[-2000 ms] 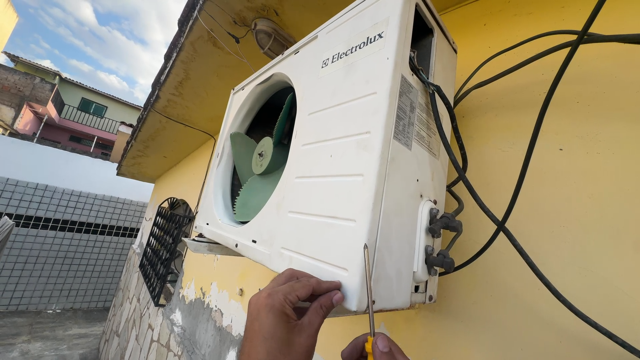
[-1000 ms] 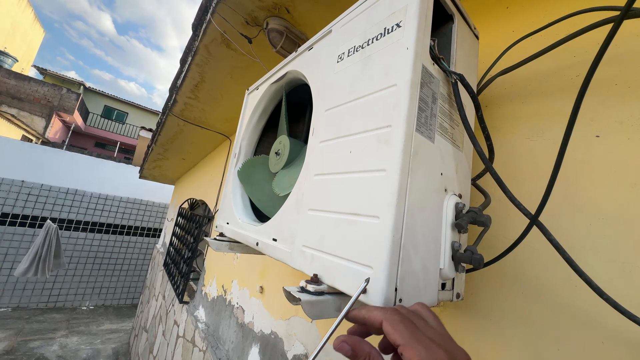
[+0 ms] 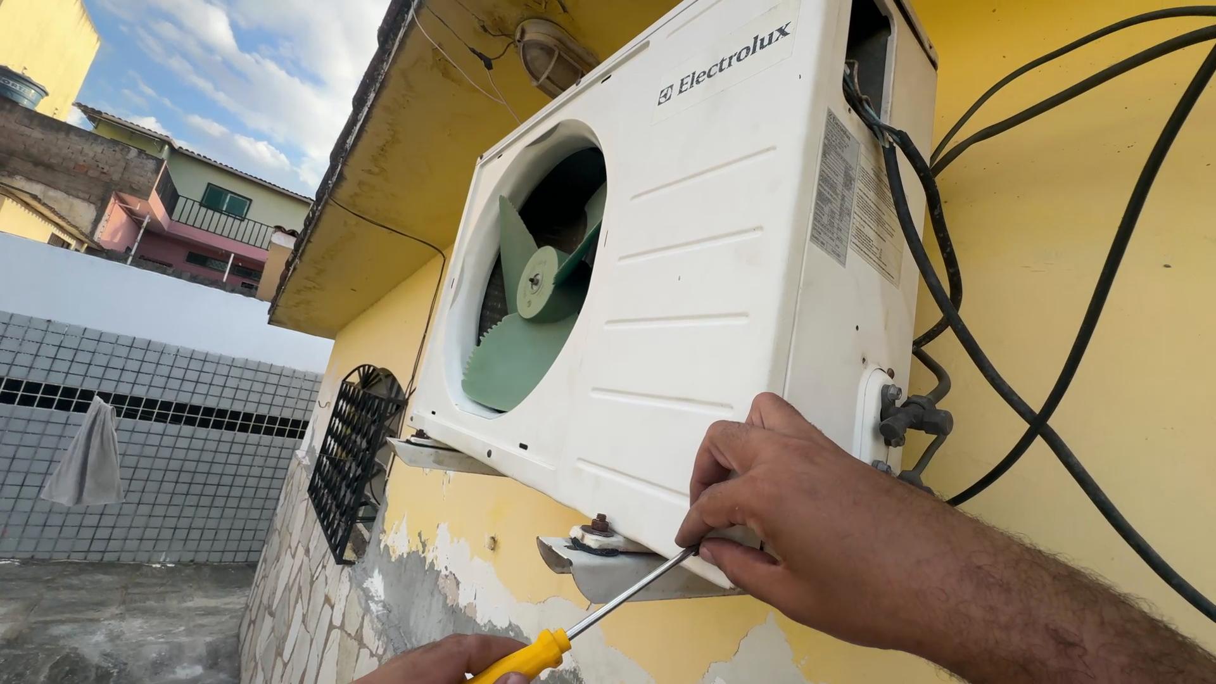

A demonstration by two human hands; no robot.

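Observation:
A white Electrolux outdoor air-conditioner unit point(image 3: 684, 313) hangs on the yellow wall, its round front opening showing a green fan point(image 3: 541, 285). At the bottom edge of the frame my left hand point(image 3: 446, 660) holds the yellow handle of a screwdriver point(image 3: 613, 608). The shaft slants up to the unit's lower front corner. My right hand point(image 3: 760, 503) is at that corner, with fingertips pinched around the shaft's tip end. What lies under those fingers, a screw or only the tip, is hidden.
Metal brackets point(image 3: 655, 575) support the unit from below. Black cables point(image 3: 1026, 408) loop down at the right beside the pipe valves point(image 3: 912, 418). A black window grille point(image 3: 356, 456) is on the wall to the left. A grey cloth point(image 3: 90, 461) hangs on the tiled wall.
My right hand now pinches at the screwdriver's tip end, by the unit's lower corner. My left hand has come into view again on the handle, after being out of sight one second ago.

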